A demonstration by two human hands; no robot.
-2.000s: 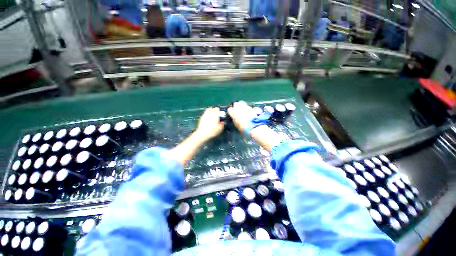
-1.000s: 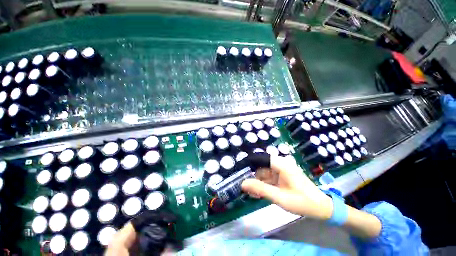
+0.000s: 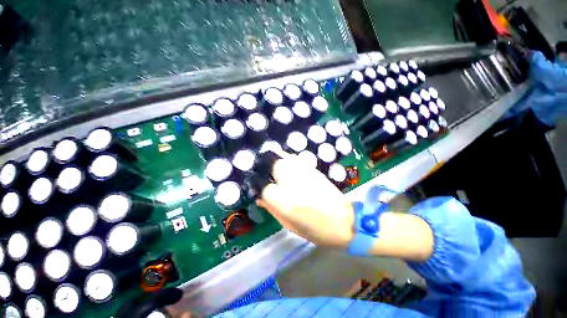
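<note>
My right hand (image 3: 308, 195), with black finger cots, reaches down among the electrolytic capacitors (image 3: 219, 169) on the middle green circuit board (image 3: 155, 183). Its fingers are closed around a dark capacitor body near the board's front row; the fingers mostly hide it. My left hand (image 3: 152, 304) is cut off by the bottom edge at the left; only dark fingertips and a little skin show, with a bit of white top beside them. What it holds cannot be told.
Capacitors in rows stand on the left and right boards too. Orange toroidal inductors (image 3: 158, 273) sit near the front edge. A metal rail (image 3: 248, 264) runs along the front. The transparent capacitor tray (image 3: 186, 46) lies beyond. Another person's blue sleeve (image 3: 547, 77) is at the far right.
The view has moved down and closer to the boards. My right hand has gone from holding a tilted capacitor above the board to down among the rows. My left hand is now lower, mostly out of view.
</note>
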